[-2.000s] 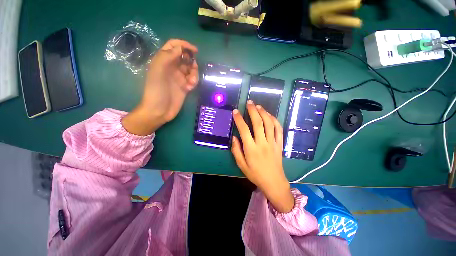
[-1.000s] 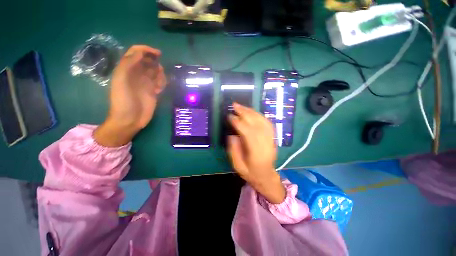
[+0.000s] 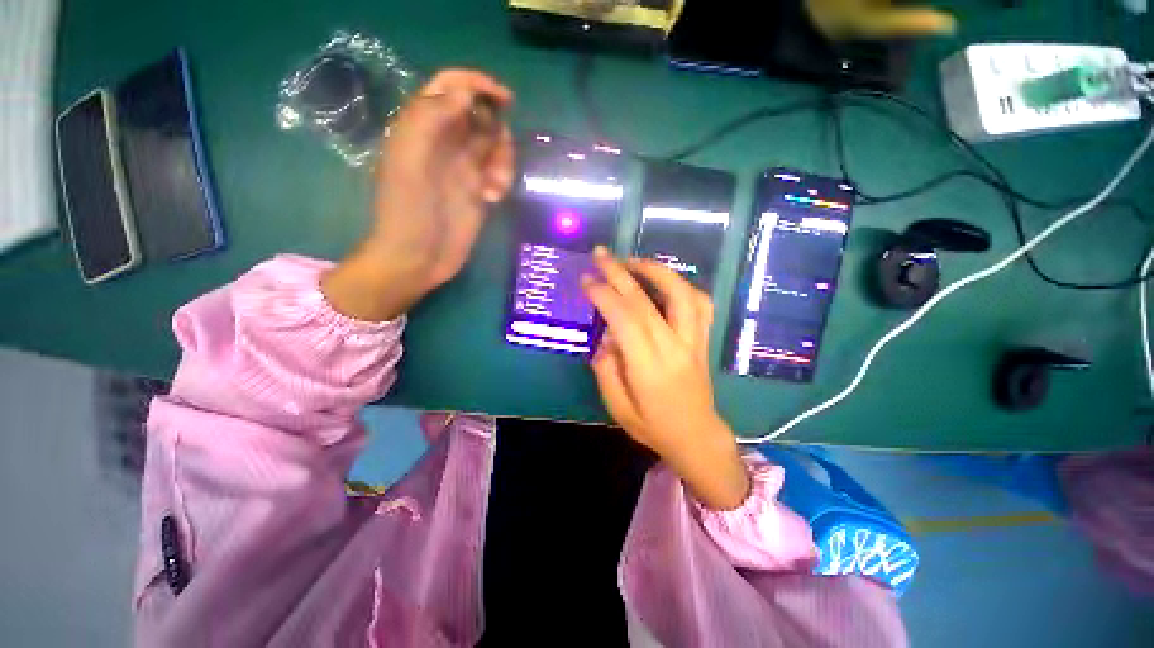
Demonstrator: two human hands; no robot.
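Note:
My left hand (image 3: pixel 437 190) is raised beside the left phone, fingers curled round a small dark ring-like piece (image 3: pixel 483 112) at the fingertips. My right hand (image 3: pixel 658 355) is over the gap between the left phone (image 3: pixel 552 285) and the middle phone (image 3: pixel 685 215), fingers bent, holding nothing that I can see. Its index fingertip is at the left phone's right edge; touch cannot be told. The left phone shows a purple-lit screen. The middle phone is dark with a bright reflected band, its lower part hidden by my hand. The right phone (image 3: pixel 791 279) shows a dark list screen.
A bagged dark unit (image 3: pixel 339 95) lies at left, two spare phones (image 3: pixel 95 190) at far left. Two black round cases (image 3: pixel 906 276) with open lids are at right. Black cables and a white cable (image 3: pixel 962 294) run right, near a white power strip (image 3: pixel 1038 95). Fixtures (image 3: pixel 595 19) stand at the top.
The view has shifted about. My right fingers have moved from the middle phone to the left phone's right edge. My left hand still holds the small piece.

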